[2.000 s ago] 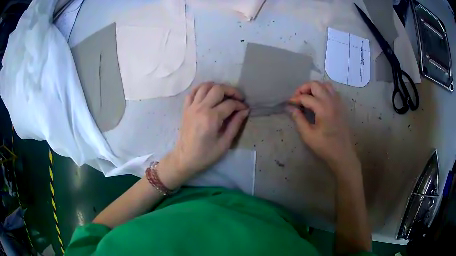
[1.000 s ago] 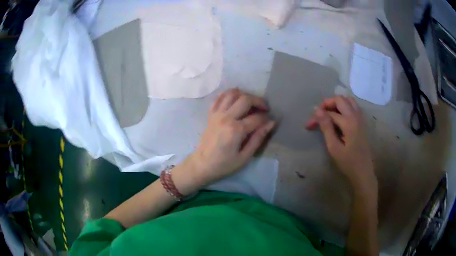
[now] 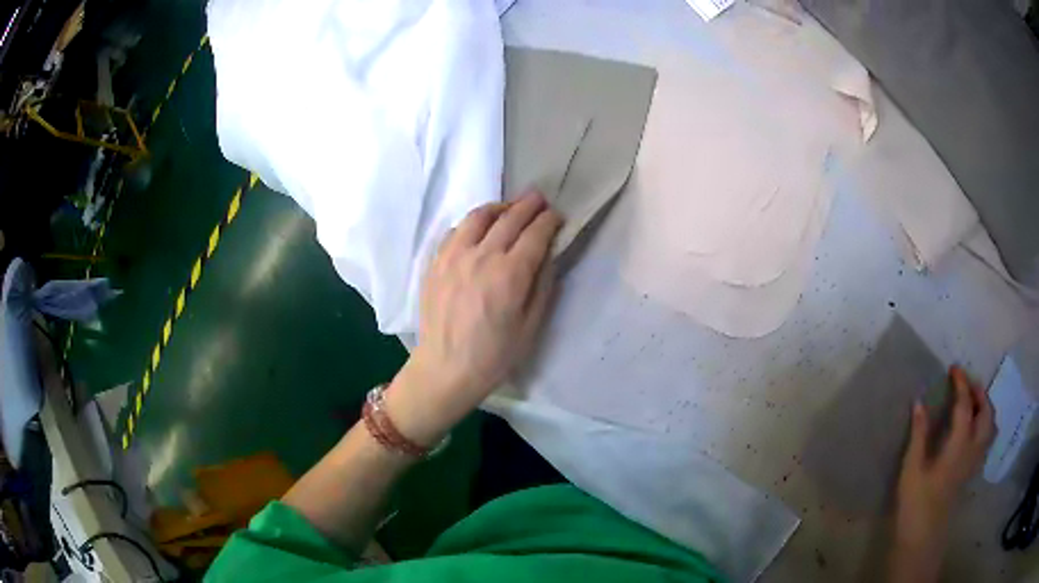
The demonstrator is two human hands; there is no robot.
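My left hand point(image 3: 490, 296) is closed on the lower end of the large grey rounded piece point(image 3: 581, 114), whose lower right edge is lifted off the table. The piece has a dark line down it and lies beside the white interfacing heap point(image 3: 342, 137); my fingers hide its bottom end. My right hand point(image 3: 946, 456) is low at the right, fingers apart, at the right edge of the grey pocket piece point(image 3: 860, 410), which lies flat on the table. The white pocket template point(image 3: 1009, 421) is just right of my right hand.
Pale pink rounded pieces point(image 3: 729, 194) lie right of the grey piece. Folded pale pink cloth point(image 3: 929, 205) and a large grey panel point(image 3: 957, 103) are at the upper right. Thin interfacing point(image 3: 684, 490) lies along the near edge. Scissors handles point(image 3: 1022, 522) show at the right rim.
The view has swung left. My left hand has moved from the pocket piece to the large grey rounded piece and raised its lower edge. My right hand remains by the pocket piece.
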